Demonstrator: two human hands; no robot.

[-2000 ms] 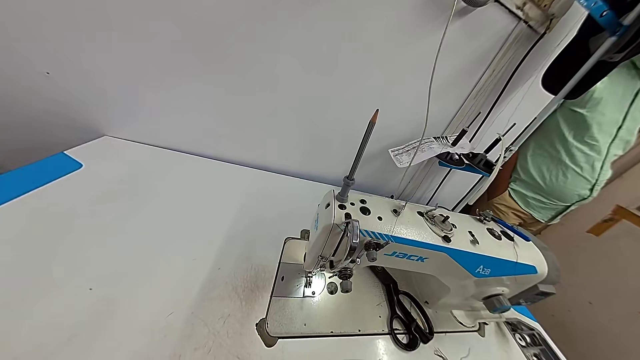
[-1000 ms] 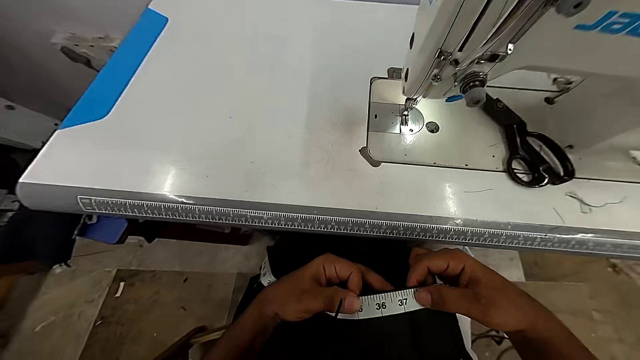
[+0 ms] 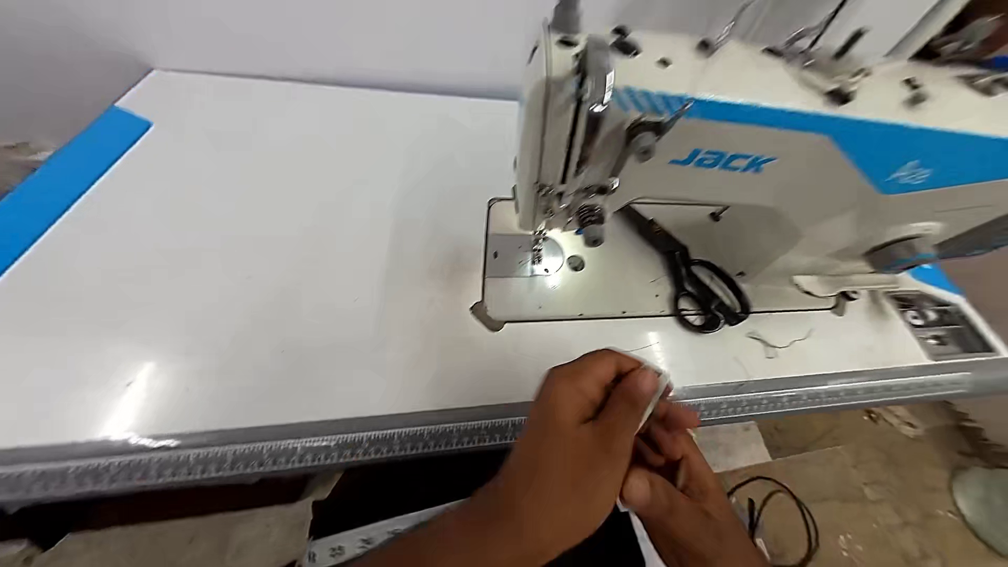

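Close together at the table's front edge, my left hand (image 3: 579, 441) and my right hand (image 3: 677, 480) both hold a white measuring tape (image 3: 654, 394), partly hidden by the fingers. Another stretch of the tape, with printed numbers, lies over dark cloth (image 3: 606, 543) below my left forearm. Behind my hands stands a white and blue Jack sewing machine (image 3: 724, 134). Black-handled scissors (image 3: 693, 283) lie on its bed, under the arm, with the handles toward me.
The white table (image 3: 236, 260) has a ruler strip (image 3: 260, 461) along its front edge. Loose threads (image 3: 776, 342) lie right of my hands. A small parts tray (image 3: 937, 327) is set in the table at the right. A black cable (image 3: 780, 512) hangs or lies at lower right.
One second ago my hands were apart below the table edge with the tape stretched between them; now they are together, up at the edge. The view has shifted.
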